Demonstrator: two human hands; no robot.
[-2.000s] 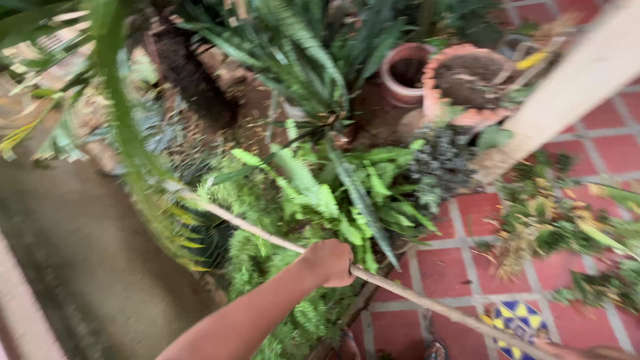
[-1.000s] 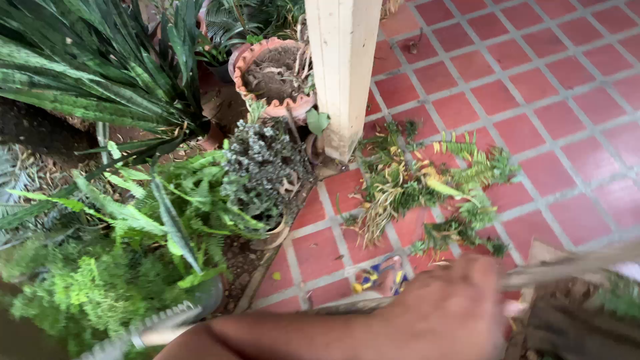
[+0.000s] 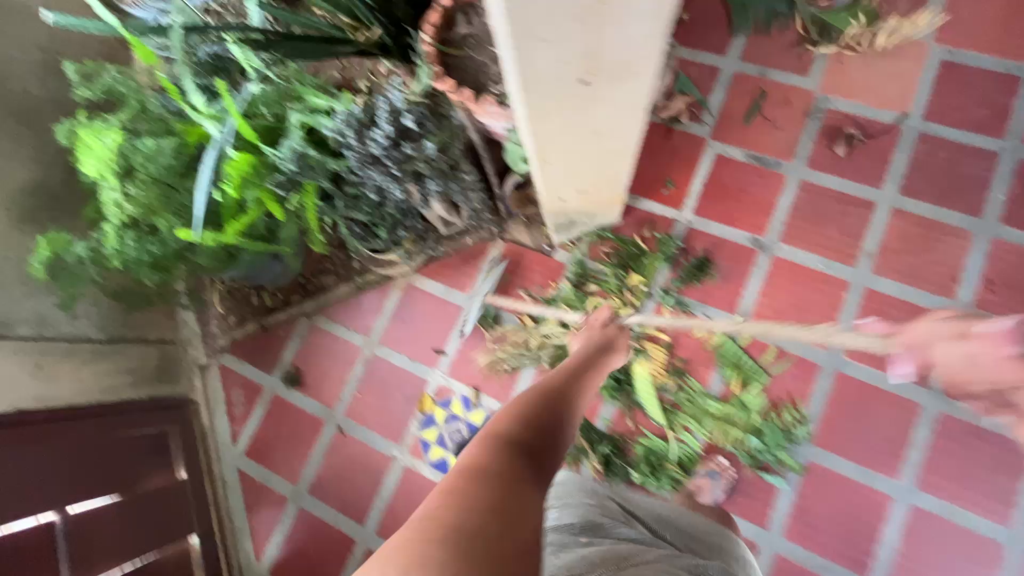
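Note:
My left hand (image 3: 602, 338) is closed around the lower part of a long wooden handle (image 3: 744, 326). Blurred near the right edge, my right hand (image 3: 964, 360) grips the handle's upper end. At the handle's other end, a narrow pale head, apparently a rake head (image 3: 482, 298), lies over the red tiles, left of my left hand. Cut fern fronds and leaves (image 3: 672, 400) are heaped on the floor below and around the handle. More clippings (image 3: 624, 264) lie at the foot of the post.
A cream post (image 3: 588, 112) stands at top centre. Beside it are a scalloped clay pot (image 3: 436, 48) and a planted bed with ferns (image 3: 136, 176), edged by a low curb (image 3: 320, 308). A dark slatted panel (image 3: 96, 480) is at lower left. My foot (image 3: 710, 480) is beside the clippings.
The rake head has moved from the bed's plants onto the tiled floor by the clippings. Both hands are now visible on the handle. The view has swung toward the floor.

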